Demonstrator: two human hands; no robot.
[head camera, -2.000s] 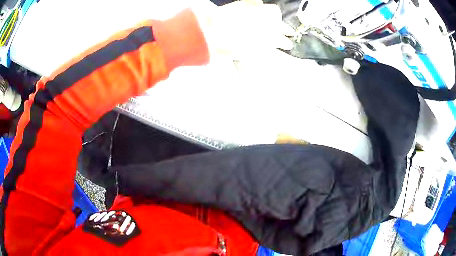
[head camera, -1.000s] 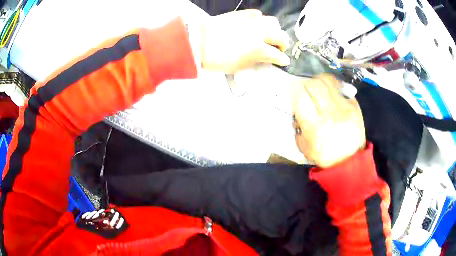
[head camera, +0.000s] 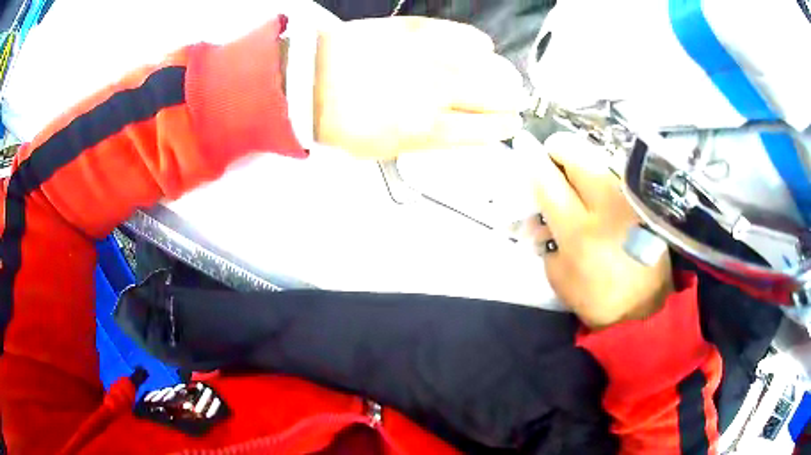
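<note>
My left hand (head camera: 409, 84) lies over the white machine bed, fingers together, fingertips at the small metal parts (head camera: 538, 111) by the needle area. My right hand (head camera: 596, 231) comes from the lower right, its fingertips meeting the left ones there. Glare and the fingers hide whether either pinches cloth. The black garment (head camera: 373, 347) lies in a long roll along the near table edge and over my lap, with a pale thread line near its left end. More black cloth shows right of my right wrist and behind the fingers.
The white machine head (head camera: 622, 53) with a blue stripe fills the upper right. A shiny curved guard (head camera: 702, 240) with a reddish edge stands close right of my right hand, near a grey-white knob (head camera: 645, 244). A ruler strip (head camera: 204, 258) runs along the near edge.
My right hand, absent two seconds ago, came in and has moved up to the left fingertips. The machine head looks closer, and the curved guard now shows lower, beside my right hand.
</note>
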